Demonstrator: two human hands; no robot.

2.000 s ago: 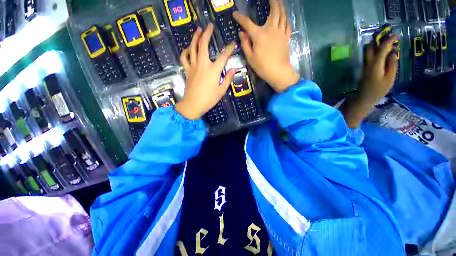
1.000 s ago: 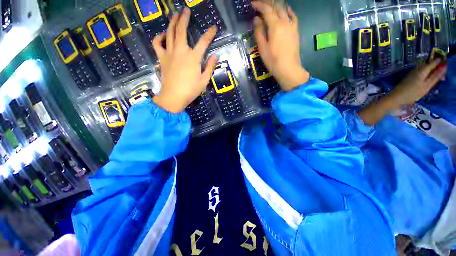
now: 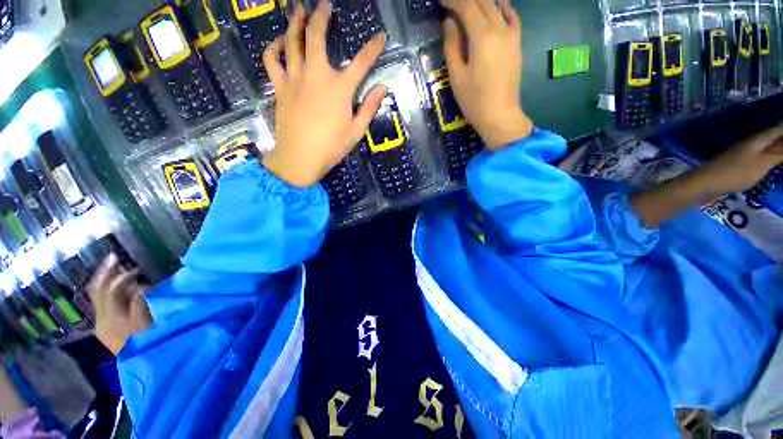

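Note:
Black keypad phones with yellow screen frames lie in two rows in a clear blister tray point(image 3: 257, 120). At the back left, two phones point(image 3: 166, 39) have white lit screens. In the front row a phone point(image 3: 395, 150) has a dark screen. My left hand point(image 3: 313, 99) is spread over the middle of the tray, fingertips near the keys of back-row phones; it holds nothing. My right hand point(image 3: 487, 69) is over the tray's right part, fingers apart, its fingertips at the top edge of the picture. What lies under it is partly hidden.
A bright green block point(image 3: 570, 61) lies on the green bench right of the tray. Another tray of phones point(image 3: 670, 73) is at the right, with a person's arm point(image 3: 713, 176) before it. At the left are brightly lit trays of dark phones point(image 3: 51, 184) and another person's hand point(image 3: 116, 296).
The two back-left screens went from blue to white. The view shifted, so the tray sits further left than at first. Another person's hand has appeared at the lower left.

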